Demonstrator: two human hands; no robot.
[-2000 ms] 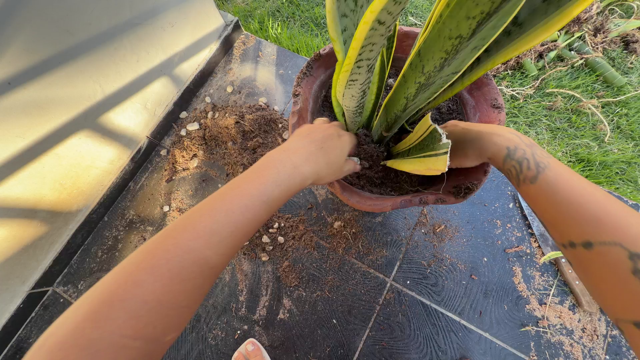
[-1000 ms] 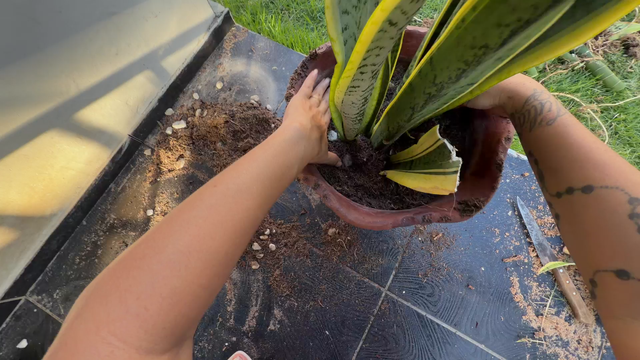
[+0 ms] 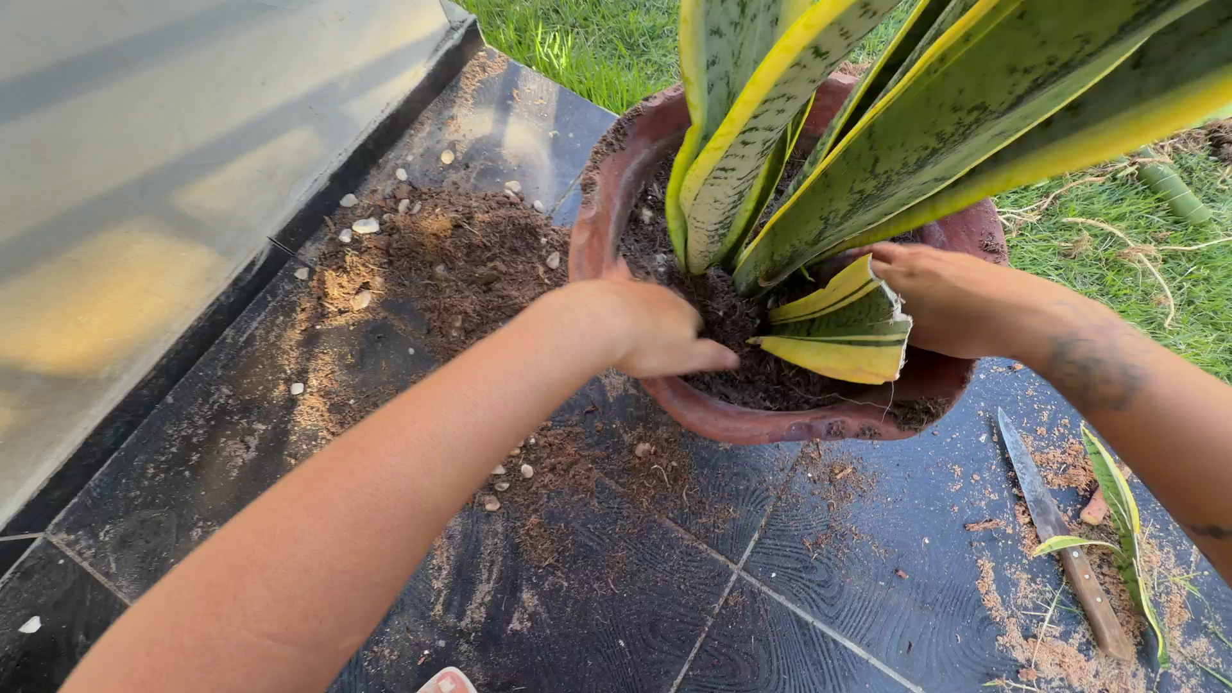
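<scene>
A reddish clay pot (image 3: pixel 731 421) stands on dark tiles, holding a snake plant (image 3: pixel 760 125) with tall yellow-edged leaves in dark soil (image 3: pixel 722 313). My left hand (image 3: pixel 654 327) is over the pot's left side at the soil, slightly blurred, thumb pointing right; whether its curled fingers hold anything cannot be told. My right hand (image 3: pixel 948 298) reaches inside the right side of the pot, beside a short cut leaf piece (image 3: pixel 847 332) that stands in the soil with its ragged end toward that hand. The right fingertips are partly hidden behind the cut leaf, and no grip on it is plain.
Spilled soil (image 3: pixel 472 250) and white pebbles (image 3: pixel 366 226) lie left of the pot. A knife with a wooden handle (image 3: pixel 1088 577) and a narrow leaf strip (image 3: pixel 1121 520) lie at the lower right. Grass (image 3: pixel 577 43) borders the tiles; a pale wall (image 3: pixel 192 173) rises at left.
My left hand has moved from the pot's left inner wall, where its fingers were spread a second ago, down toward the soil. My right hand, partly behind the leaves then, now shows beside the cut leaf.
</scene>
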